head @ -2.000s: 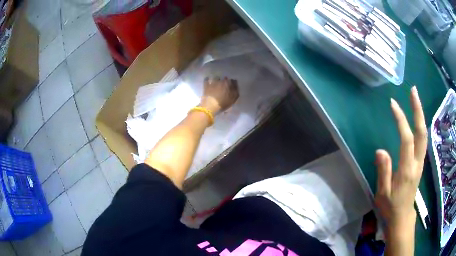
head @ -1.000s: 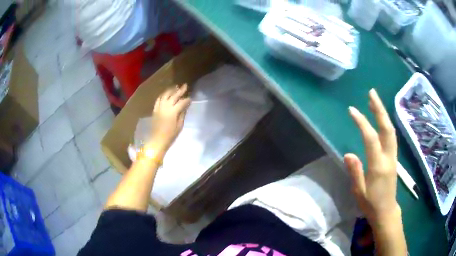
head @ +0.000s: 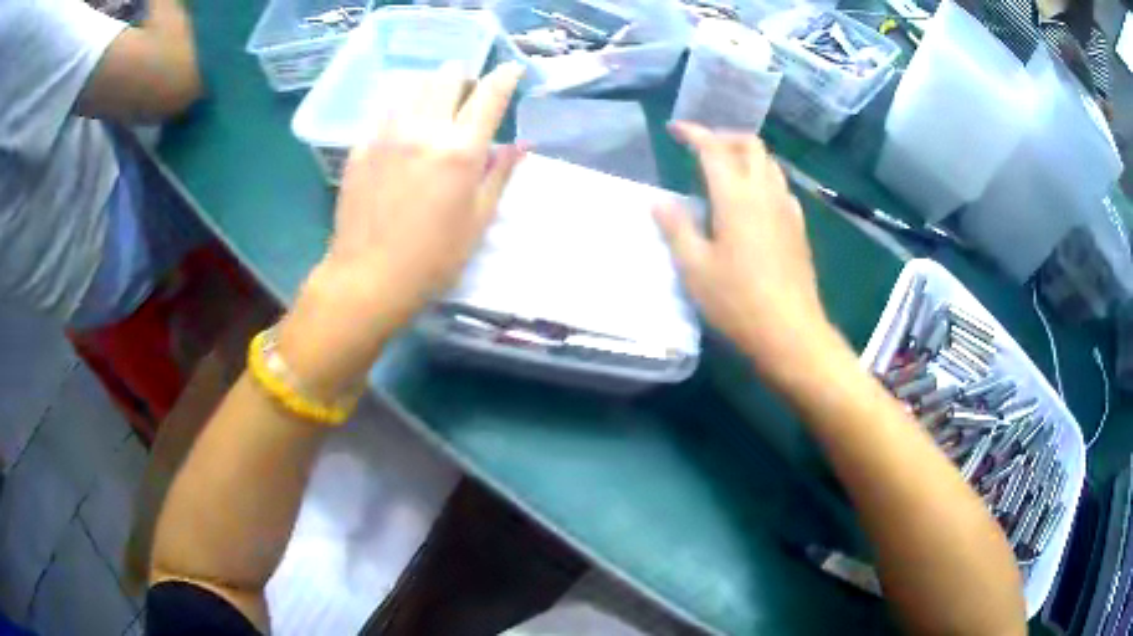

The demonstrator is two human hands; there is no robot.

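Note:
A clear packing box (head: 559, 360) stands on the green bench in front of me, with silver cylinders visible along its near side. A white foam sheet (head: 590, 255) lies over its top. My left hand (head: 416, 199), slightly blurred, is at the sheet's left edge, fingers spread and covering the box's left part. My right hand (head: 752, 255) is at the sheet's right edge, thumb near it and fingers apart. Neither hand visibly grips the sheet. A white tray (head: 1056, 429) heaped with loose wired metal cylinders stands at the right.
A translucent empty-looking box (head: 404, 50) is behind my left hand. More clear boxes with parts (head: 826, 62) line the back. Tall translucent boxes (head: 957, 112) stand back right. A dark slim tool (head: 870, 218) lies behind the tray. A seated person's arm (head: 143, 68) is at left.
The view has turned from the carton to the bench. My left hand has moved from the carton to the packing box, whose cylinders now lie under a white sheet. My right hand has come beside it.

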